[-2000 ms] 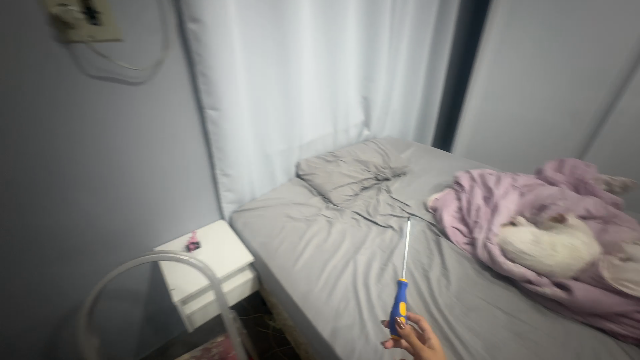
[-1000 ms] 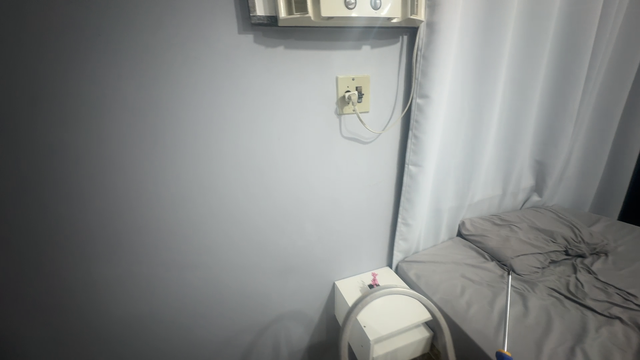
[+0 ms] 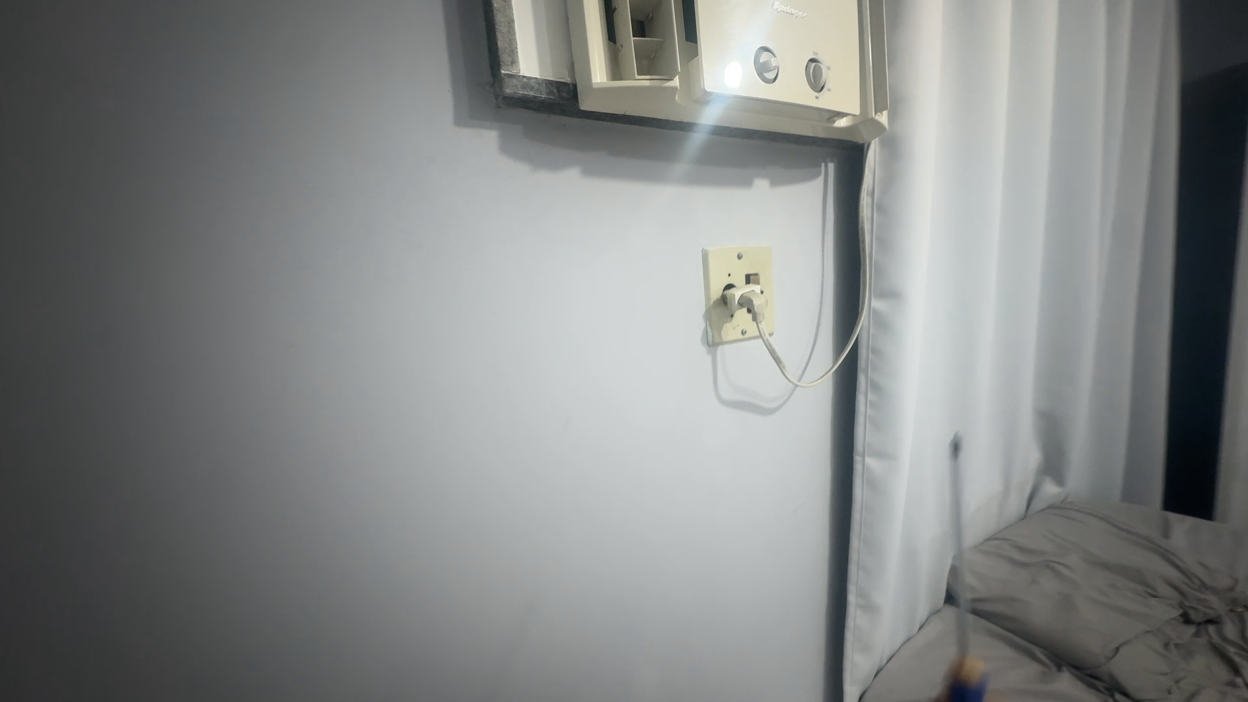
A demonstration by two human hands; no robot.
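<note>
A blurred screwdriver point(image 3: 959, 565) stands nearly upright at the lower right, its thin metal shaft pointing up in front of the white curtain and grey pillow. Only the top of its blue and yellow handle point(image 3: 967, 680) shows at the bottom edge. Just a sliver of my right hand point(image 3: 944, 698) is visible beside that handle; the rest is cut off by the frame. My left hand is out of view. On the wall, a cream outlet plate point(image 3: 739, 261) holds a plug point(image 3: 751, 303) with a white cord.
A cream window-type air conditioner point(image 3: 790, 58) with two knobs is set in the wall above the outlet. The plug's cord point(image 3: 862, 283) loops up beside the white curtain point(image 3: 1014, 253). A grey pillow point(image 3: 1092, 575) lies on the bed at the lower right.
The view has swung left and up from the bed to the wall, and the air conditioner shows more fully. My right hand, plainly around the screwdriver handle two seconds ago, is now almost out of frame.
</note>
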